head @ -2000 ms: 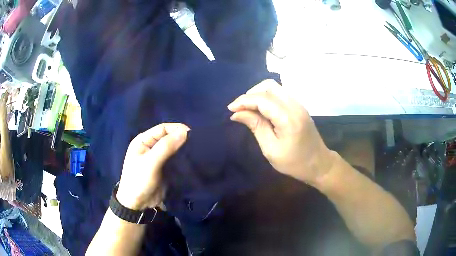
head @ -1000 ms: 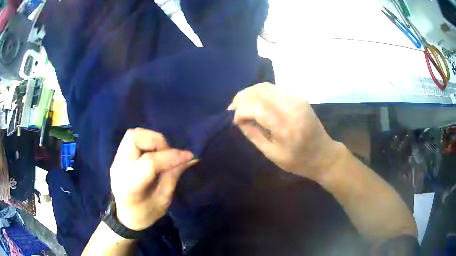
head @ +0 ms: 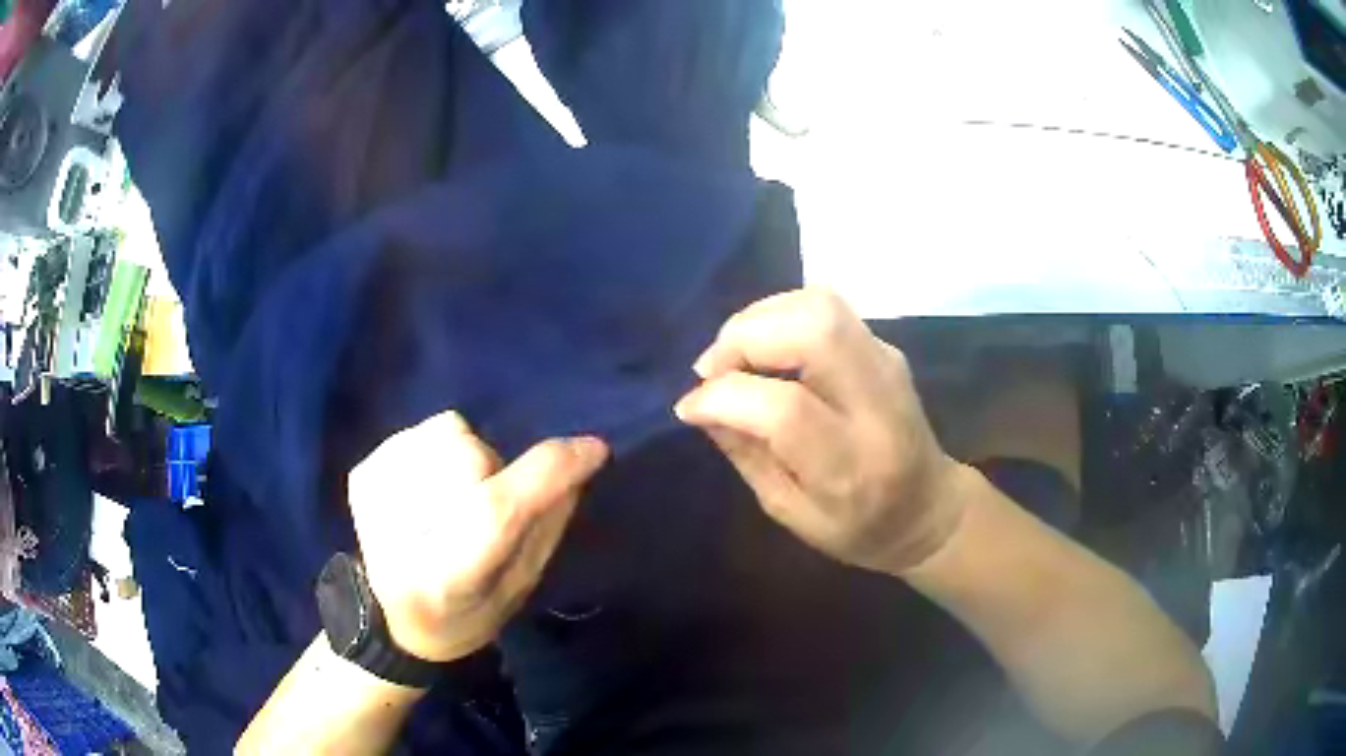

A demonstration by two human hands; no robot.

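A dark navy garment [head: 502,281] lies spread over the table edge and my lap. My left hand [head: 465,524], with a black watch [head: 351,609] on its wrist, pinches the fabric edge between thumb and fingers. My right hand [head: 827,428] pinches the same edge a short way to the right, and the stretch between them is pulled fairly straight. I see no tool in either hand; the inside of the fingers is hidden.
Scissors with red and orange handles [head: 1281,207] and blue-handled snips [head: 1193,101] lie on the white table [head: 974,207] at the upper right. Machine parts [head: 37,141] and a green item [head: 121,318] stand at the left. A blue basket [head: 74,716] is at the lower left.
My hands were apart from each other with fingertips closed; now both pinch the fabric edge. Since one second ago my right hand has moved a little lower, and the edge lies more level.
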